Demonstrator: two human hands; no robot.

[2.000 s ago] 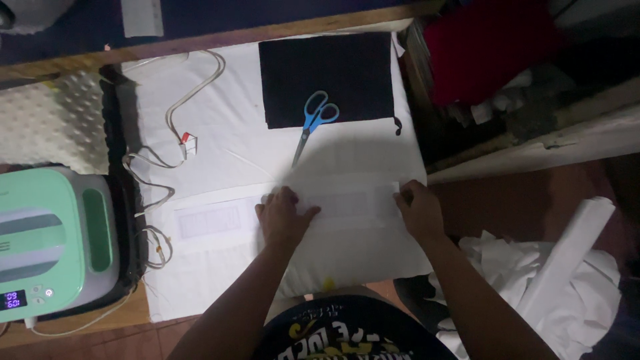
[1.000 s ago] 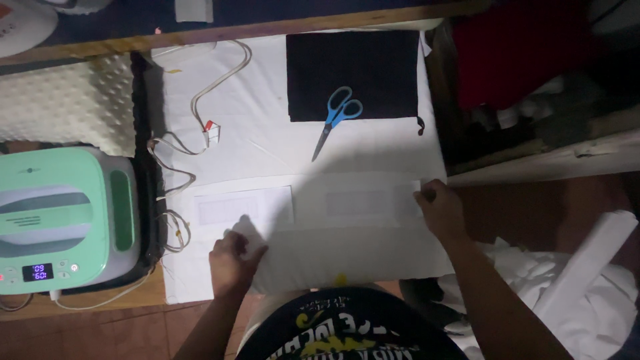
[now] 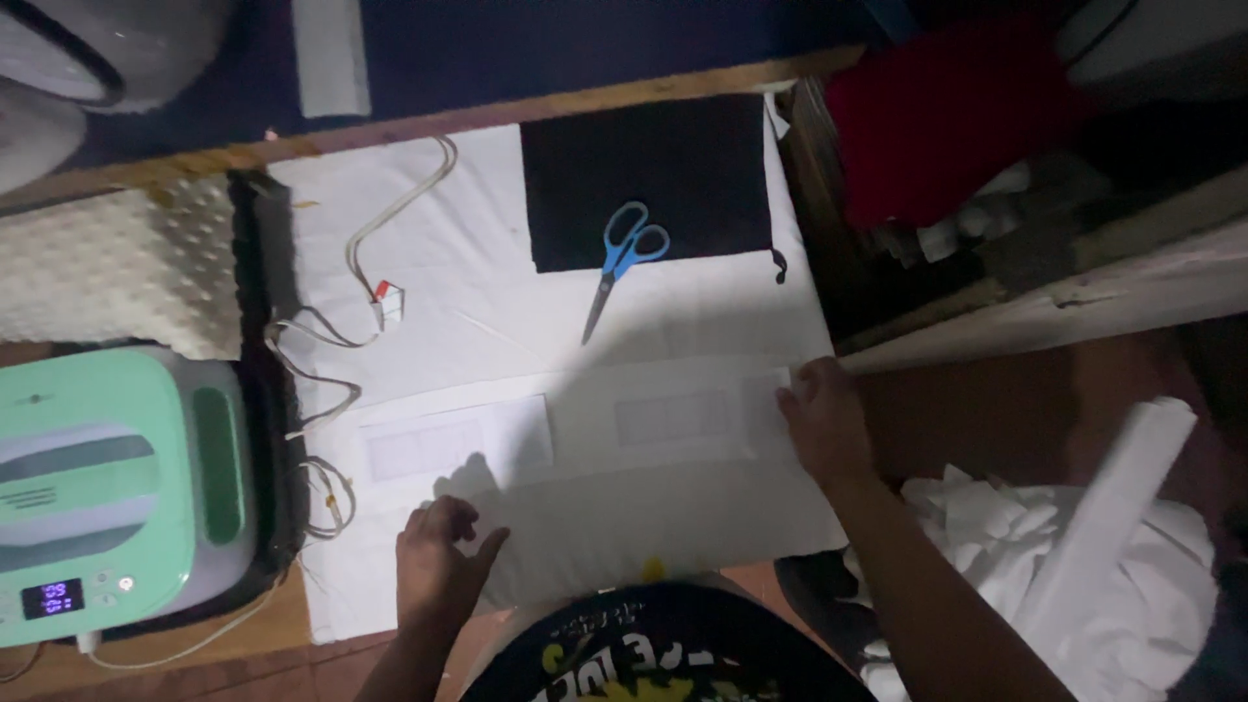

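Observation:
A long white strip (image 3: pixel 585 409) lies across the white cloth (image 3: pixel 458 244) on the table, with one paper piece (image 3: pixel 517 429) at its left and a fainter printed rectangle (image 3: pixel 673 417) toward its right. My right hand (image 3: pixel 824 419) touches the strip's right end, thumb and fingers together at the edge. My left hand (image 3: pixel 448 561) is below the left paper, fingers apart and holding nothing. Above the strip, blue-handled scissors (image 3: pixel 624 253) rest with their handles on a folded black cloth (image 3: pixel 648 180), blades pointing down.
A mint-green heat press (image 3: pixel 88 487) with a lit display stands at left, below dimpled cream fabric (image 3: pixel 127 263). A thin cable (image 3: pixel 400 214) winds along the table's left side. At right are red fabric (image 3: pixel 955 127), a white roll (image 3: pixel 1111 507) and crumpled white cloth (image 3: pixel 1150 585).
My left hand has come off the middle of the strip and moved down and left, uncovering the left paper. My right hand stays at the right end. The view has shifted.

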